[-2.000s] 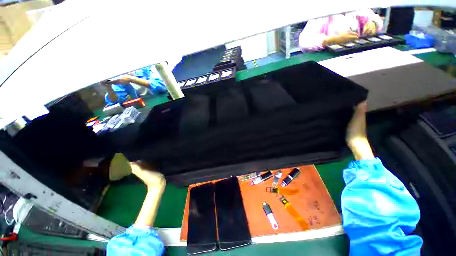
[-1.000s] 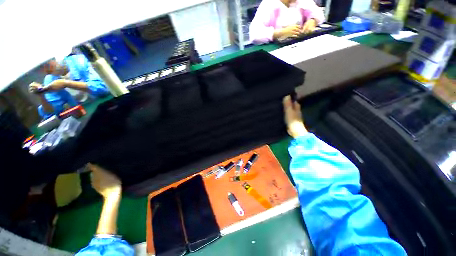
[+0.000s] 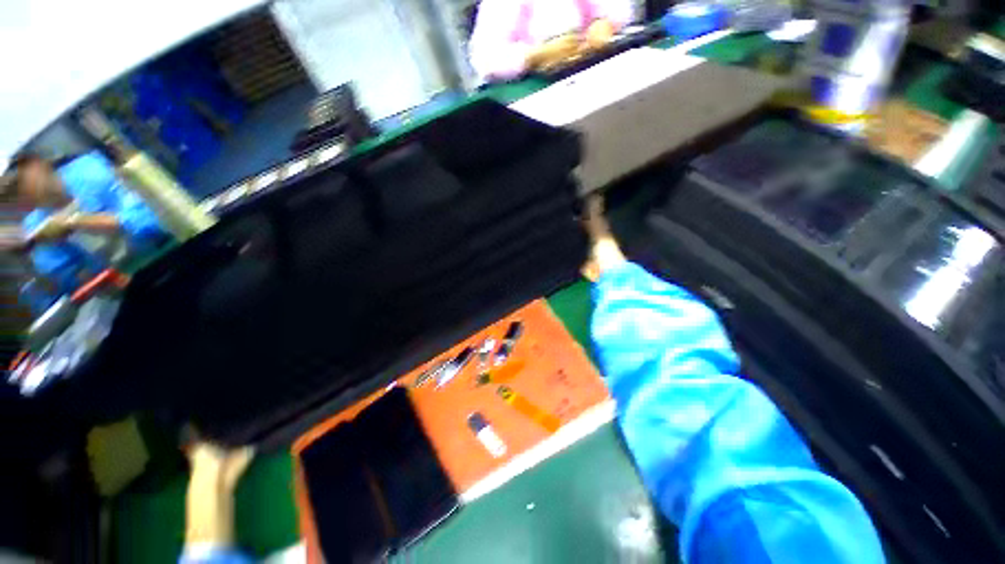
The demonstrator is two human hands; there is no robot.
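A tall stack of black foam trays (image 3: 364, 253) stands on the green bench behind an orange mat (image 3: 562, 380). My right hand (image 3: 598, 237) is at the stack's right end, its fingers against the side and partly hidden by it. My left hand (image 3: 215, 479) is at the stack's lower left front corner, blurred, with fingers apart; whether it still touches is unclear. Two dark phones (image 3: 375, 468) lie side by side on the mat. Small plugs, a white-and-black USB stick (image 3: 486, 434) and orange strips (image 3: 529, 409) lie right of them.
A right tray stack (image 3: 760, 331) with glossy dark phones stands close to my right sleeve. A grey-brown board (image 3: 678, 121) lies behind it. White-purple label rolls (image 3: 854, 55) stand at the upper right. Two people (image 3: 551, 33) (image 3: 83, 215) work beyond the bench.
The view has swung right, so the stack and mat sit further left in the picture. Both hands stay at the stack's ends. More of the right tray stack shows.
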